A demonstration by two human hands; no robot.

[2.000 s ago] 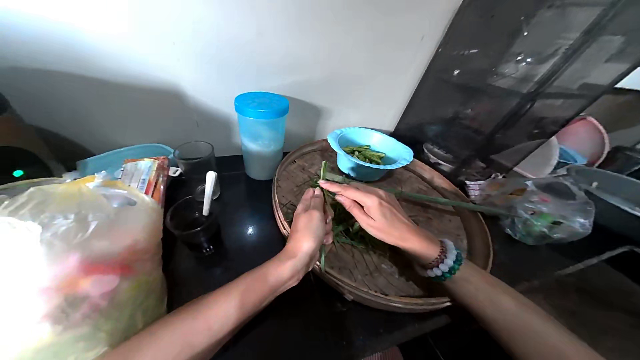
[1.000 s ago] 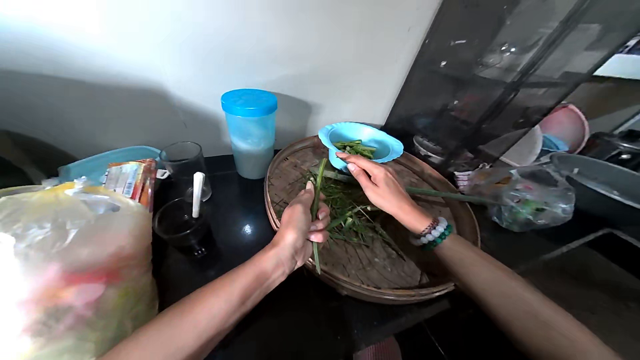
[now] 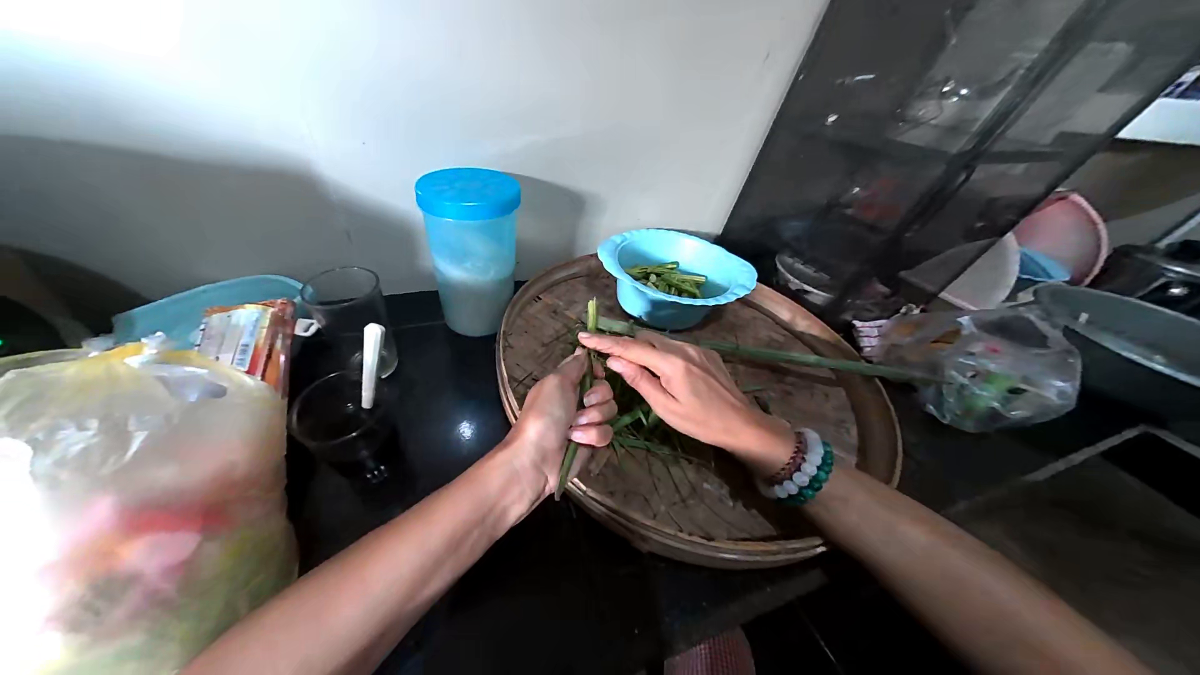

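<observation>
My left hand (image 3: 562,412) is closed around green stems (image 3: 592,319) that stick out above and below the fist, over the front left of a round woven bamboo tray (image 3: 731,511). The fingertips of my right hand (image 3: 670,380), which wears bead bracelets, meet the top of the stems; whether they pinch a piece cannot be made out. Under both hands lie green trimmings (image 3: 647,431). A scalloped light-blue plastic bowl (image 3: 656,305) with cut green pieces (image 3: 667,278) stands at the tray's back. A long green stalk (image 3: 806,359) crosses the tray to the right.
Left of the tray are a blue-lidded plastic container (image 3: 472,253), a clear glass (image 3: 347,300), a dark glass cup (image 3: 328,422) with a white-handled utensil (image 3: 371,366), and a full plastic bag (image 3: 141,497). A clear plastic bag (image 3: 994,375) and basins (image 3: 1134,328) are at the right.
My right hand was at the blue bowl's near rim one second ago and has moved back left to the stems. My left hand has kept its hold on the stems.
</observation>
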